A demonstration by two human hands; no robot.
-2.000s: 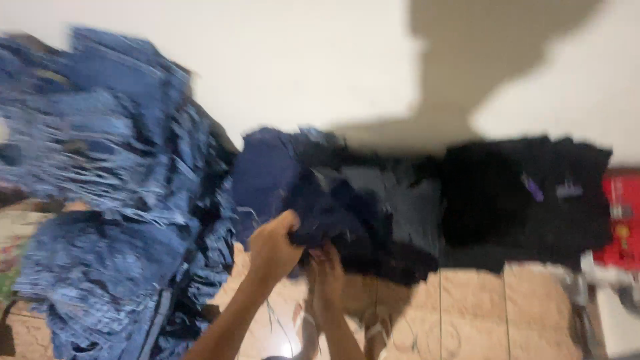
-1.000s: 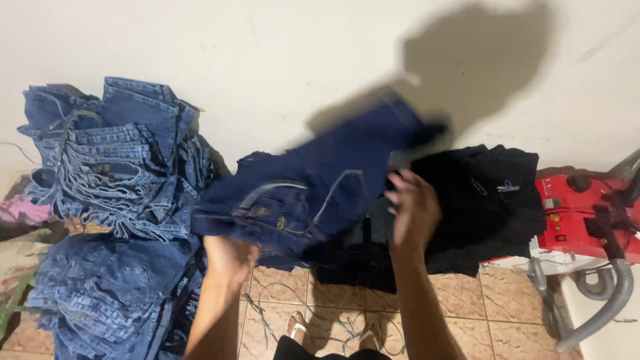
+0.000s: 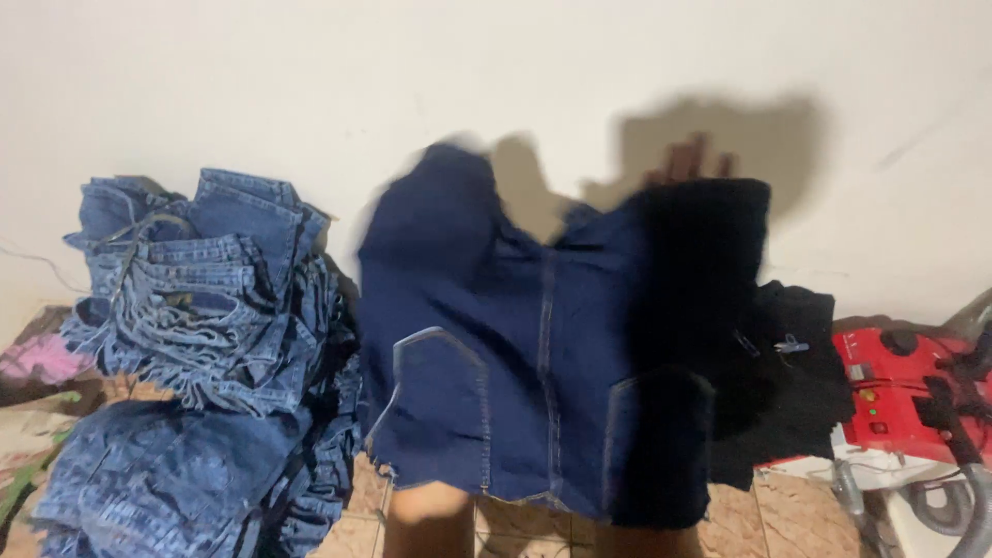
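A dark navy denim garment with two stitched pockets [image 3: 515,310] is spread out in front of me, its raw edge at the bottom. Both forearms go up behind or inside it. Fingers of my right hand [image 3: 690,159] stick out above its upper right part, stretched and apart; the palm is covered. My left hand is hidden by the cloth, and only the forearm shows below the edge. Behind the garment at right lies a black cloth stack [image 3: 798,395] with small thread snips [image 3: 792,346] on top.
Folded blue jeans pieces [image 3: 256,209] are piled at the left, with another denim stack [image 3: 170,473] nearer me. At the right are a red machine [image 3: 883,387] and a grey hose [image 3: 961,496]. A pale wall [image 3: 465,70] stands behind, and floor tiles [image 3: 806,511] show below.
The navy garment, bunched on the middle stack at first and then lifted at a slant, is now spread wide. My right hand has moved up, and the left has gone out of sight behind cloth.
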